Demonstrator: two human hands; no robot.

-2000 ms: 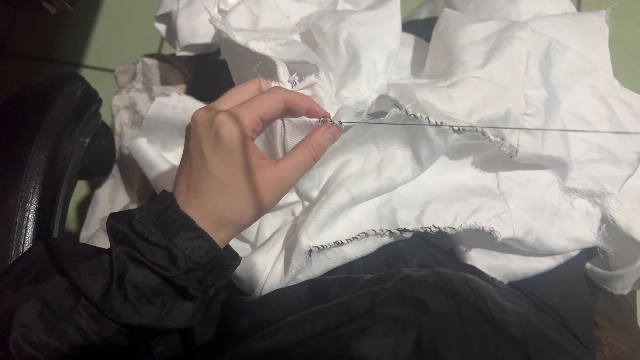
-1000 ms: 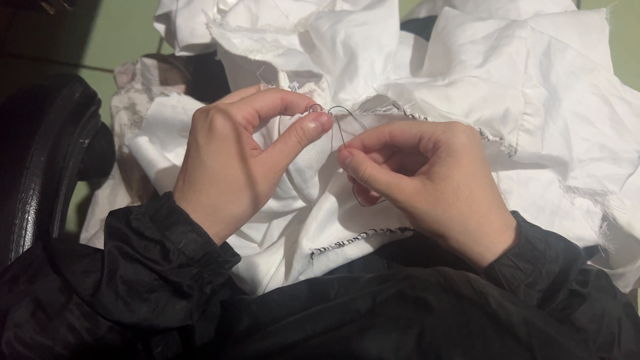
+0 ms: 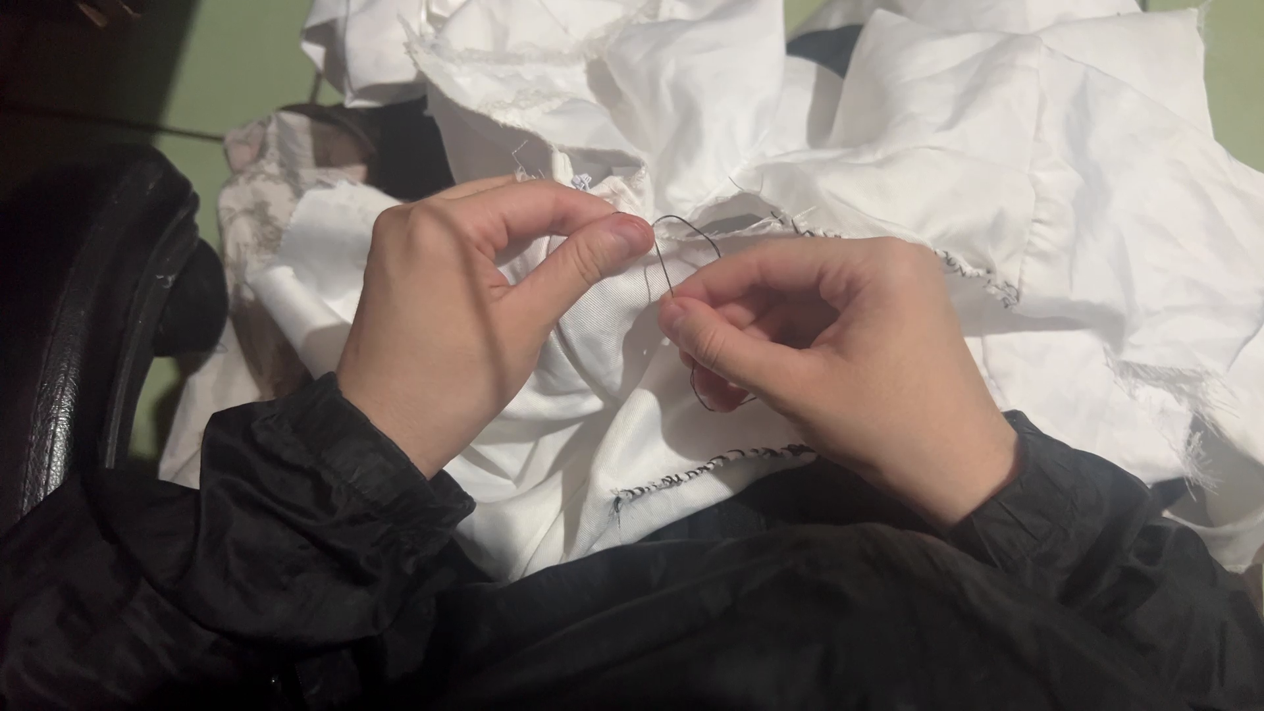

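White cloth (image 3: 602, 346) with frayed edges lies in folds under both hands. Dark hand stitches (image 3: 721, 462) run along its lower edge, and another stitched edge (image 3: 963, 265) shows at the right. My left hand (image 3: 513, 276) pinches a dark thread between thumb and index finger; the cloth edge there is mostly hidden by the fingers. Close on its right, my right hand (image 3: 839, 346) holds the same dark thread (image 3: 681, 222) between thumb and forefinger. The thread arches in a small loop between the hands, and more hangs below the right fingers. Whether a needle is held I cannot tell.
A black glossy curved furniture part (image 3: 79, 316), perhaps a chair arm, stands at the left. Beside it lies a patterned beige cloth (image 3: 257, 346). Dark clothing (image 3: 790, 622) covers my lap, and green tiled floor (image 3: 257, 59) shows at the top left.
Two seconds ago only my left hand was in view, with the thread stretched taut to the right. My right hand has since come in beside it, and the thread is slack and looped.
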